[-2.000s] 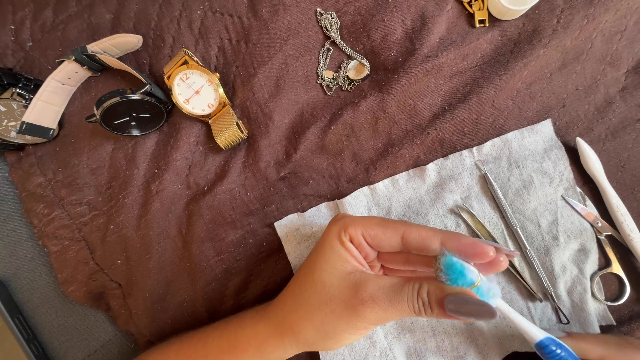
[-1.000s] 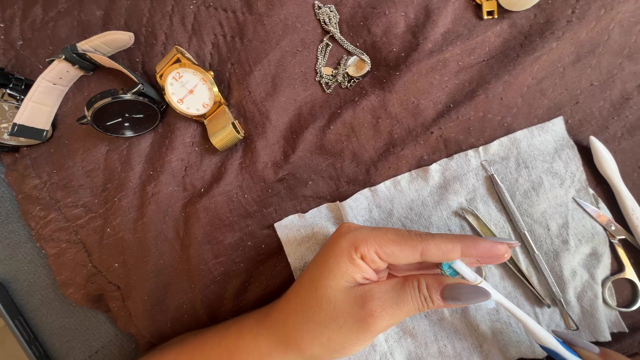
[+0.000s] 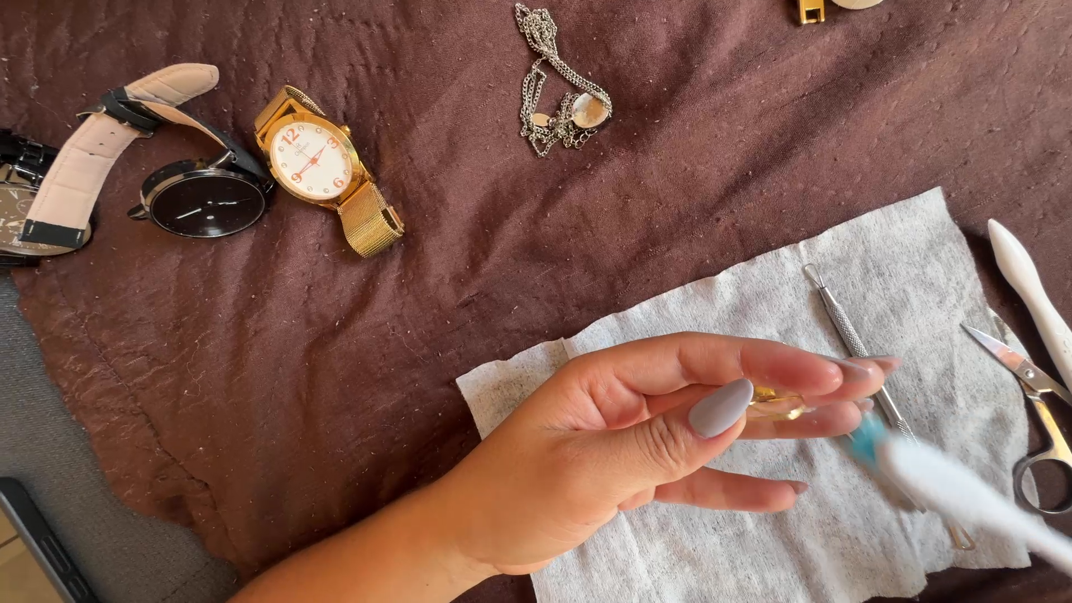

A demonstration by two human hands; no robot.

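Observation:
My left hand (image 3: pixel 662 435), with grey-painted nails, pinches a small gold-coloured piece of jewellery (image 3: pixel 777 404) between thumb and fingers above a grey-white cloth (image 3: pixel 695 310). Just right of the fingertips is a toothbrush (image 3: pixel 963 494) with blue bristles and a white handle, blurred, running out at the lower right edge. My right hand is out of the frame. Behind the fingers and the brush, a metal double-ended tool with a knurled grip (image 3: pixel 847 331) lies on the cloth.
Scissors (image 3: pixel 1034 381) and a white-handled tool (image 3: pixel 1026 280) lie at the right. A silver chain necklace (image 3: pixel 578 88) is at the top; a gold mesh-band watch (image 3: pixel 311 159), a black-faced watch (image 3: pixel 208 203) and another watch (image 3: pixel 25 218) lie left. A dark phone-like device (image 3: pixel 42 544) sits lower left.
The toothbrush has moved off the piece, toward the right, and its bristles now show beside my fingertips. The right hand, partly visible before at the lower right, has left the view.

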